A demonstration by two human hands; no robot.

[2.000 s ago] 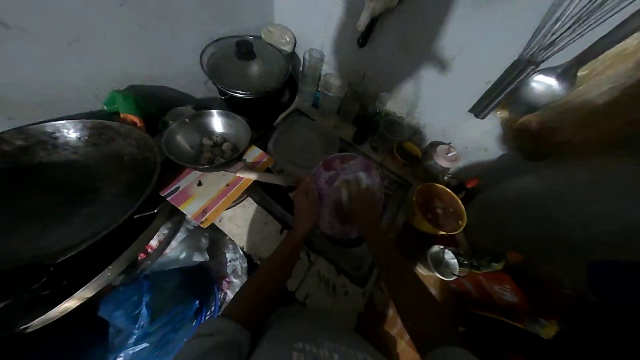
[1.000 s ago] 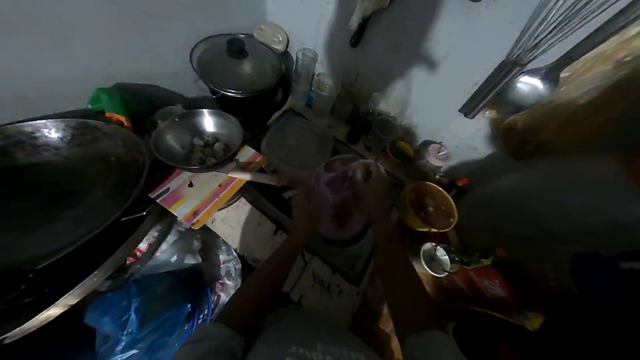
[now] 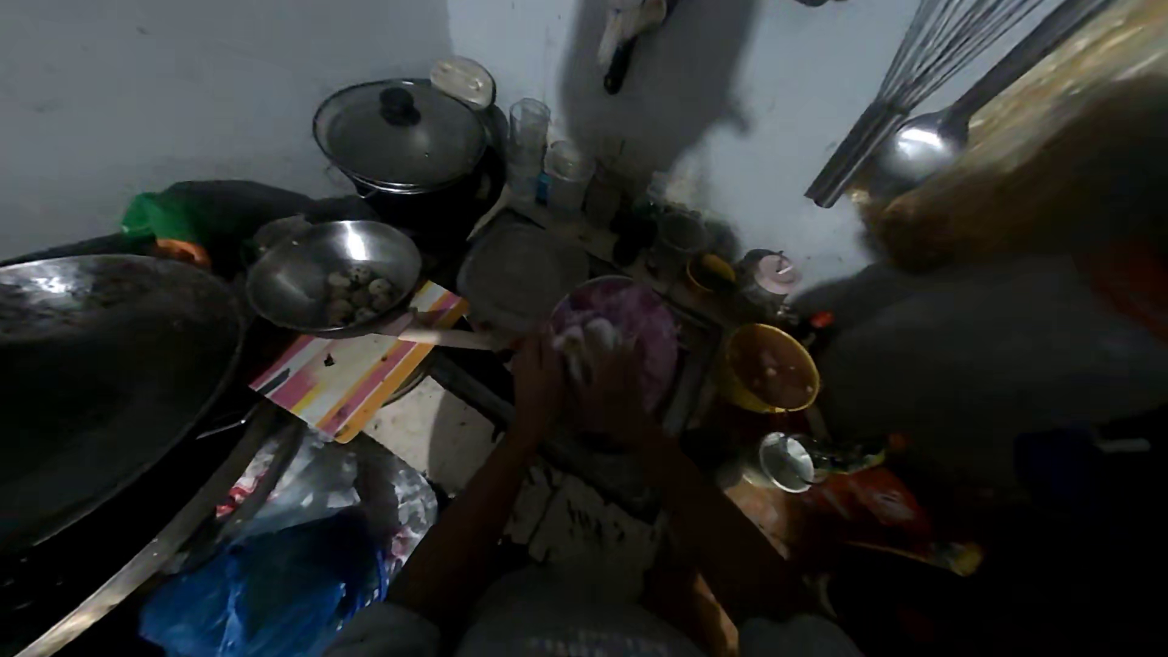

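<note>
A pinkish-purple bowl [image 3: 652, 338] stands in front of me with pale, wet-looking contents. My left hand [image 3: 538, 374] is at the bowl's left rim; the dark picture does not settle how its fingers lie. Inside the bowl, my right hand [image 3: 607, 388] is on a whitish lump [image 3: 595, 339], its fingers bent over it. Left of the bowl, a metal pan [image 3: 274, 283] holds small speckled eggs [image 3: 360, 290], and its pale handle [image 3: 447, 338] reaches toward my left hand. Under the pan lies a striped board [image 3: 338, 383]. To the right stands a yellow bowl [image 3: 744, 401] with brownish liquid.
A large wok [image 3: 109, 383] fills the left side. A lidded pot [image 3: 401, 137] and glasses [image 3: 527, 146] stand at the back wall. A metal cup [image 3: 787, 462] is at the right. A whisk [image 3: 876, 128] and ladle [image 3: 922, 146] hang upper right. Blue plastic [image 3: 265, 584] lies lower left.
My right hand has moved from the bowl's right side toward its middle left, with the whitish lump now nearer my left hand. My left hand has stayed at the left rim.
</note>
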